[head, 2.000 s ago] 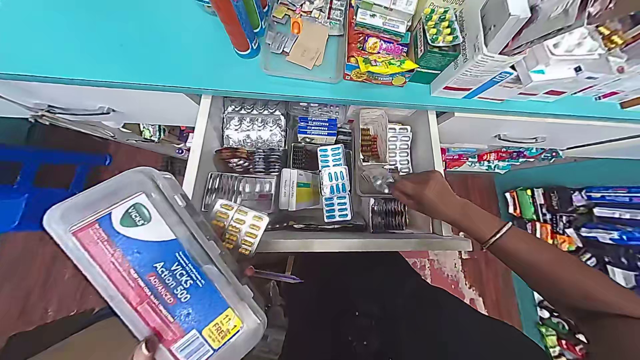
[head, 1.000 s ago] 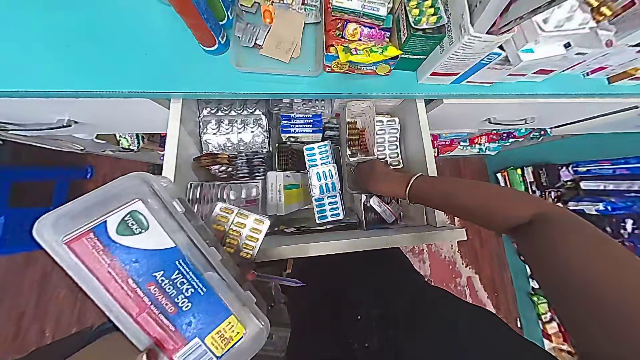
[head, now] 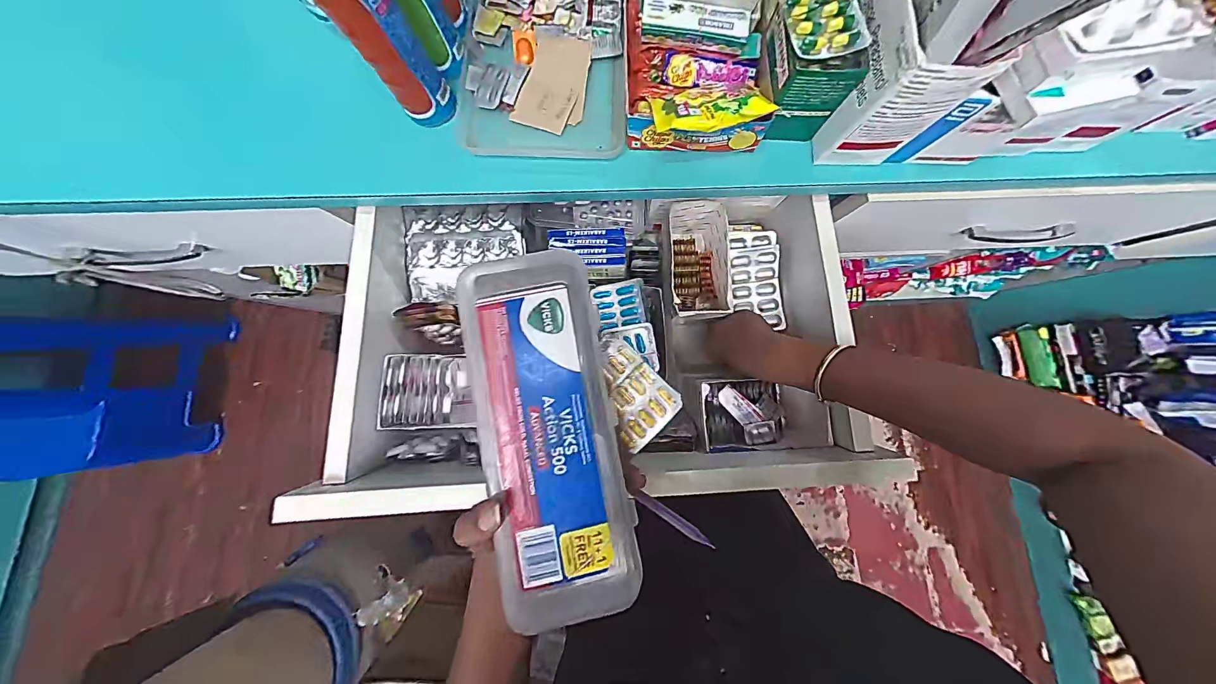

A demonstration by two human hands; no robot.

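Observation:
My left hand (head: 484,522) grips a clear plastic Vicks box (head: 546,446) from below, tilted over the open drawer. A yellow capsule blister pack (head: 644,404) and a purple pen (head: 676,522) stick out beside the box's right side; how my fingers hold them is hidden. My right hand (head: 746,344) is down in the right part of the drawer (head: 841,465), just below a white basket (head: 700,214) of brown strips and a white blister pack (head: 757,275). Its fingertips are hidden, so what they touch cannot be told. Blue capsule blister packs (head: 619,306) lie behind the Vicks box.
Silver blister packs (head: 465,242) and blue cartons (head: 587,249) fill the drawer's back. On the turquoise counter (head: 228,104) stand a plastic tray (head: 541,142), a candy box (head: 698,138) and medicine cartons (head: 902,123). A blue plastic stool (head: 95,408) is at left; packets line the right shelf.
The Vicks box has moved right, from left of the drawer to over its front, and is more upright. My right hand remains in the drawer's right part.

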